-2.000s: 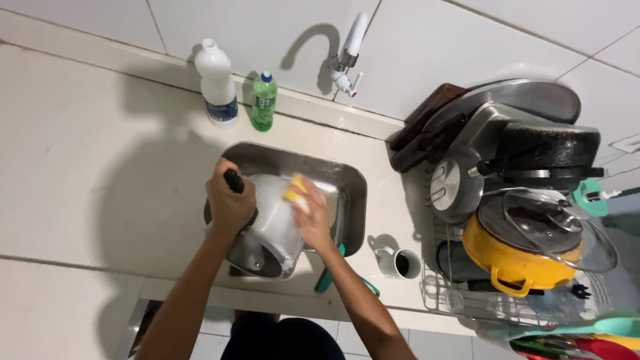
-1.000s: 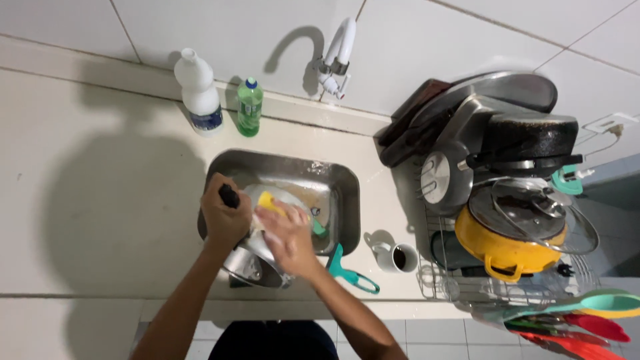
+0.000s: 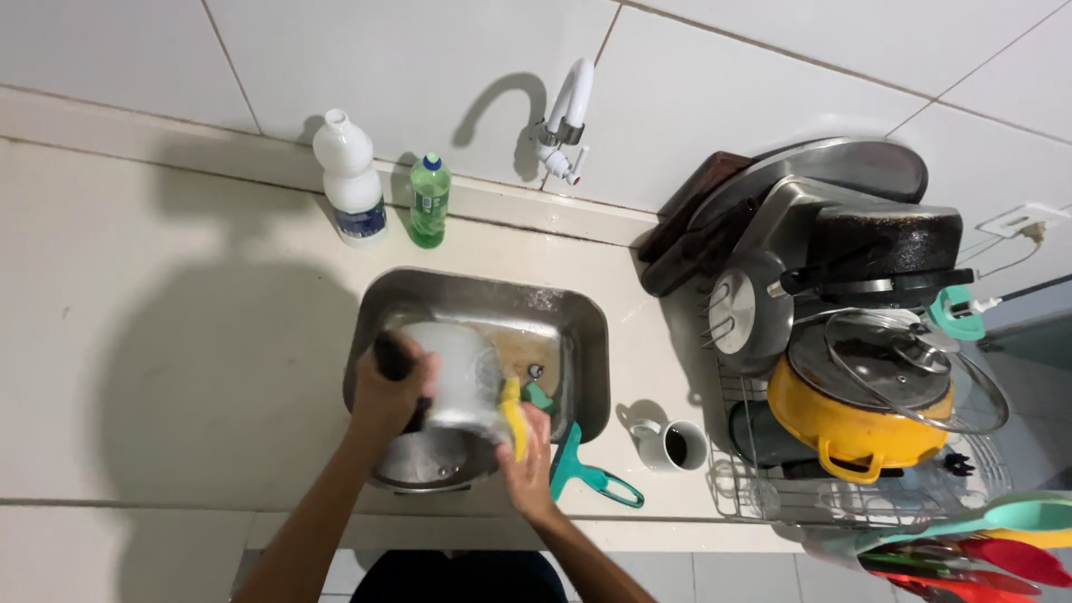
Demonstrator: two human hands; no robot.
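Note:
Over the steel sink (image 3: 590, 335), my left hand (image 3: 389, 389) grips the black handle (image 3: 392, 356) of a metal pot (image 3: 456, 368), which is tilted and wet with suds. My right hand (image 3: 528, 465) presses a yellow sponge (image 3: 514, 417) to the pot's right side. Beneath the pot, at the sink's near left, lies another metal pot (image 3: 423, 456), partly hidden. A green piece (image 3: 536, 395), its kind unclear, lies in the sink by the drain.
A teal squeegee (image 3: 590, 473) and a mug with dark liquid (image 3: 670, 444) are right of the sink. Behind it stand a white bottle (image 3: 350, 180), a green detergent bottle (image 3: 430, 201) and a faucet (image 3: 569, 117). A dish rack (image 3: 737, 469) holds pans and a yellow pot (image 3: 854, 410).
The sponge has moved from the pot's upper face to its right side with my right hand. The pot is turned differently, and my left hand still grips its handle.

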